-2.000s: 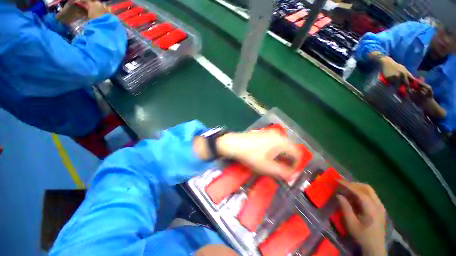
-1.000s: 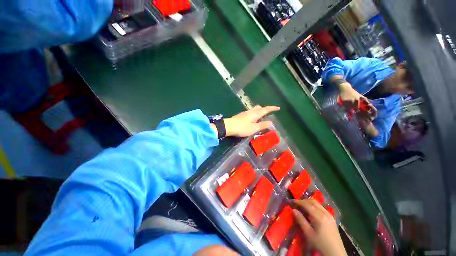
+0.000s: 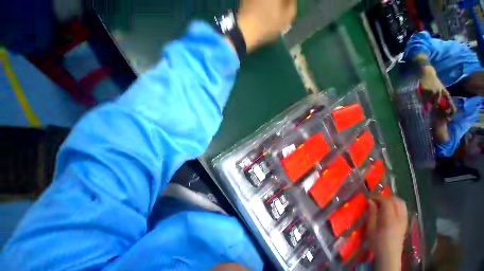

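A clear tray (image 3: 313, 209) holds several red-backed phones (image 3: 305, 156) in two rows. It sits offset over another clear tray (image 3: 233, 172), where dark phones with white labels (image 3: 258, 172) show along the near-left side. My right hand (image 3: 388, 222) is at the upper tray's lower right end, fingers curled over its edge by the last red phones; its thumb side is partly hidden. My left hand (image 3: 265, 22), with a watch on the wrist, is away from the trays at the top of the picture, blurred and cut off by the edge; its fingers are unclear.
The trays rest on a dark green bench (image 3: 260, 100) beside a green belt and a metal post (image 3: 318, 18). A coworker in a blue smock (image 3: 446, 58) holds something red at the right, by stacked clear trays (image 3: 414, 124). Red stool legs (image 3: 87, 84) stand at upper left.
My left hand has left the tray's far corner and moved up and away. The red-phone tray is shifted away, uncovering labelled phones beneath. My right hand has moved to the tray's end. The view has turned.
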